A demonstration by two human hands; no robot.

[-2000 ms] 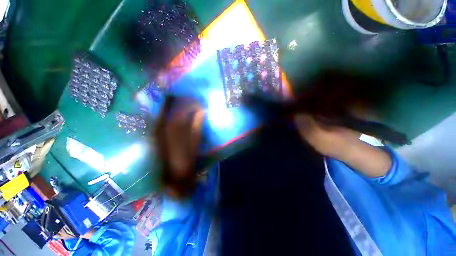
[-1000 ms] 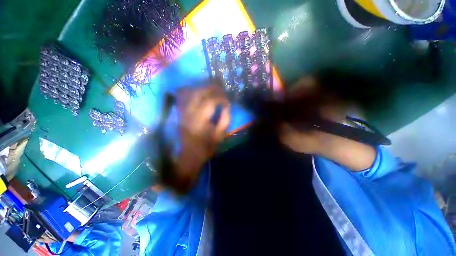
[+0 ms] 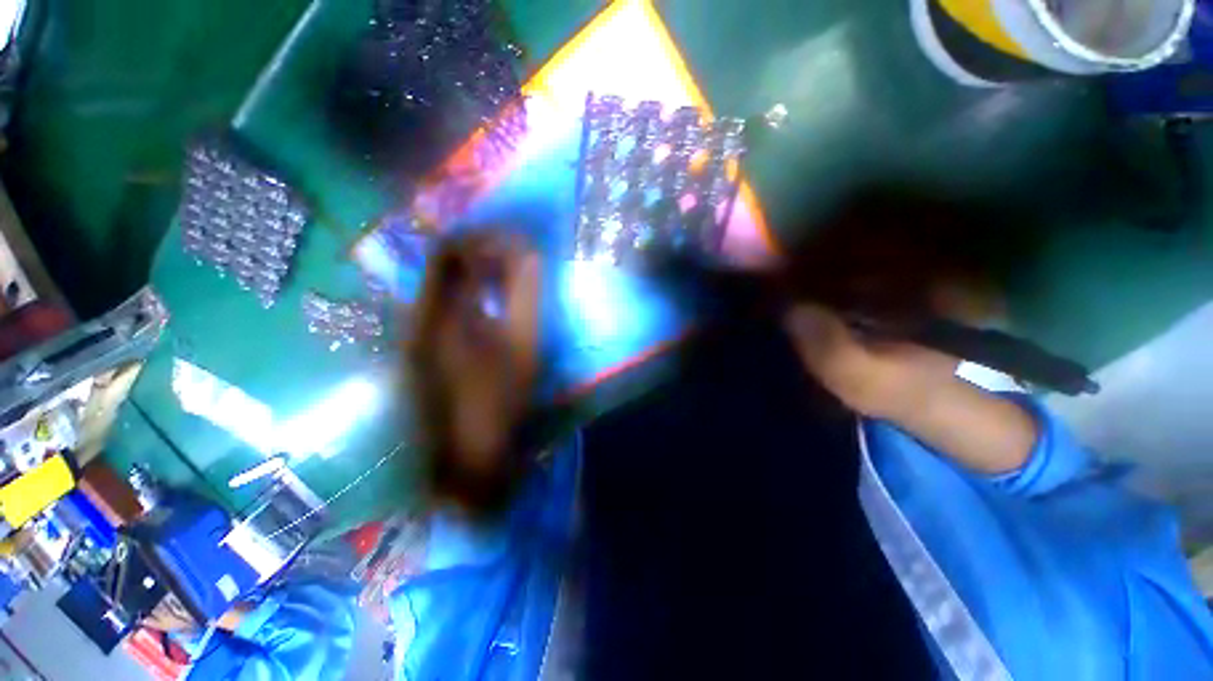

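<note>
The component panel (image 3: 652, 180), a grid of small silvery parts, lies on the glaring square mat (image 3: 619, 60) with its orange-red edge. My left hand (image 3: 479, 353) is a blur at the mat's lower left, left of the panel; a small bright spot shows at its fingers, but I cannot tell what it holds. My right hand (image 3: 885, 313) is blurred, right of and below the panel, closed around a long black pen-like tool (image 3: 1018, 357). Its fingertips and the tool's working end are lost in dark blur at the panel's lower edge.
A dark spiky component pile (image 3: 432, 80) lies beyond the mat. A second panel (image 3: 242, 220) and a small silvery cluster (image 3: 343, 319) lie left. A white, yellow and black tub (image 3: 978, 40) stands upper right. A blue box-shaped device (image 3: 200, 552) and a blue sleeve (image 3: 286, 632) are lower left.
The view has shifted, so the bench things appear farther right. My left hand has moved left, away from the panel. My right hand stays by the panel with the tool.
</note>
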